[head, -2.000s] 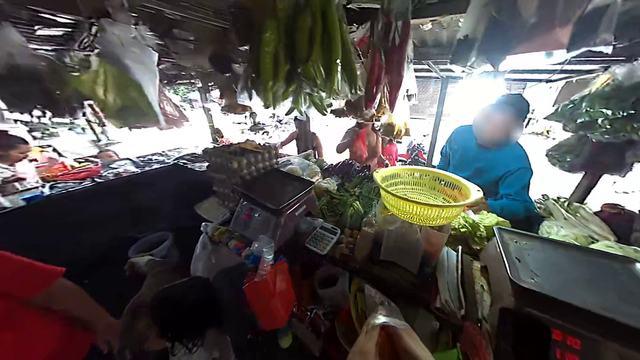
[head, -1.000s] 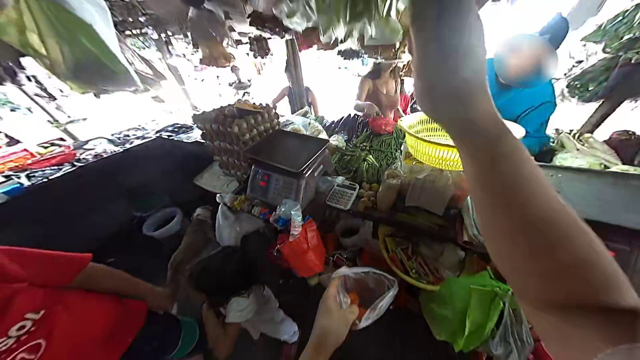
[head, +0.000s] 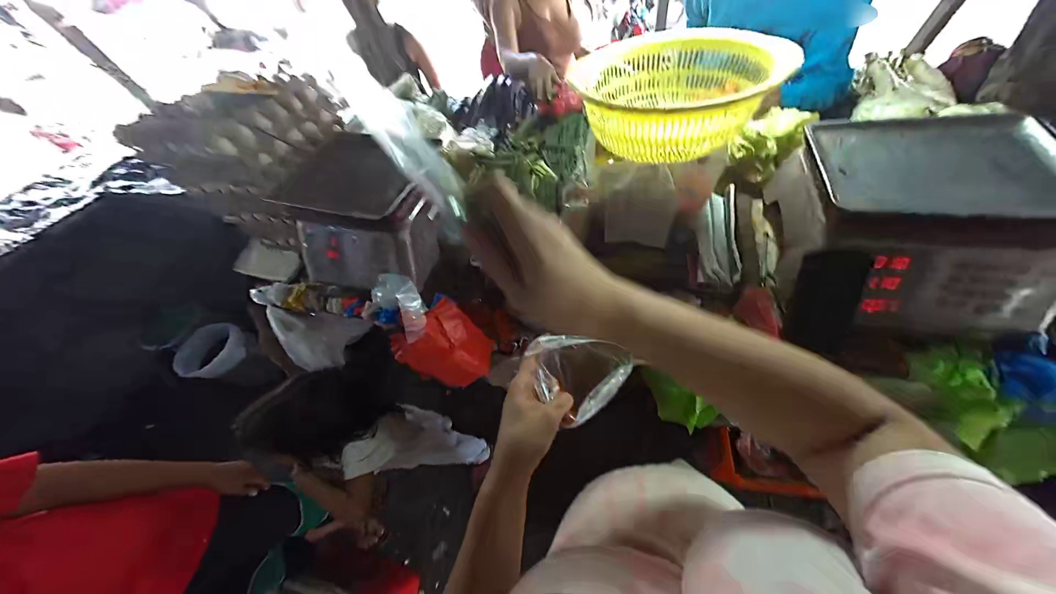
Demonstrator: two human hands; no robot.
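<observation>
With fingers and thumb on its rim, my left hand (head: 532, 412) holds a clear plastic bag (head: 606, 388) whose mouth gapes; something orange shows near the thumb. My right arm reaches across above the bag, and my right hand (head: 536, 256) is blurred, beside a blurred translucent plastic bag (head: 412, 153); whether its fingers grip that bag cannot be made out. Beyond the hand lie green vegetables (head: 528, 165). A yellow plastic basket (head: 672, 136) stands behind, to the right of the hand. A red plastic bag (head: 450, 346) hangs left of my left hand.
One digital scale (head: 355, 239) stands at left near stacked egg trays (head: 239, 140); another scale (head: 932, 264) is at right. A person in red (head: 107, 536) and a dark-haired person (head: 322, 412) are at lower left. People stand beyond the vegetables. A white bucket (head: 210, 351) is at left.
My right hand, raised high at the upper right one second ago, is now lower and further left, above the vegetables. My left hand still holds the clear bag. The view has shifted.
</observation>
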